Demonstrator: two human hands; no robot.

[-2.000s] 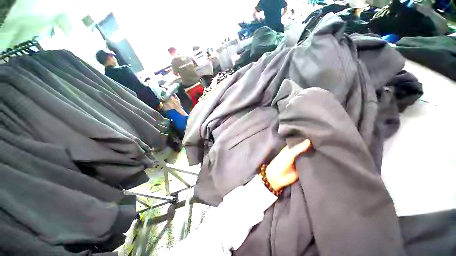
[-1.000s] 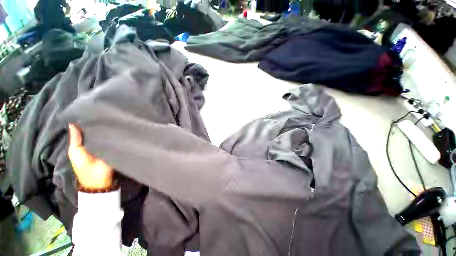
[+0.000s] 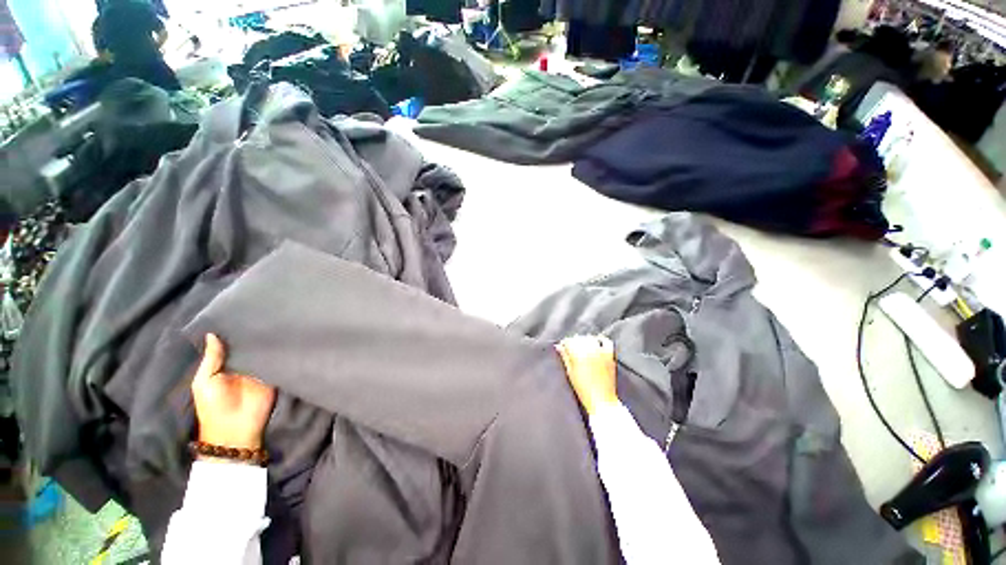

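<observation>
A grey sleeve (image 3: 364,320) stretches sideways between my hands, over the grey garment pile. My left hand (image 3: 232,400) grips its left end, thumb up, with a beaded bracelet at the wrist. My right hand (image 3: 589,370) holds the cloth at the sleeve's right end; its fingertips are partly hidden in the fabric. The grey garment hangs down below the sleeve, towards me. A grey zip jacket (image 3: 750,386) lies on the table just right of my right hand, with part of a black hanger (image 3: 675,351) at its neck.
The large grey garment pile (image 3: 143,298) fills the left side. Navy (image 3: 728,149) and grey-green garments (image 3: 518,116) lie at the far side of the table (image 3: 496,237). A black dryer-like tool (image 3: 935,483), a white power strip (image 3: 930,337) and cords are at the right.
The view has swung right from the hanging garments to the table. My right hand has come into view on the cloth. The sleeve is now straighter between both hands.
</observation>
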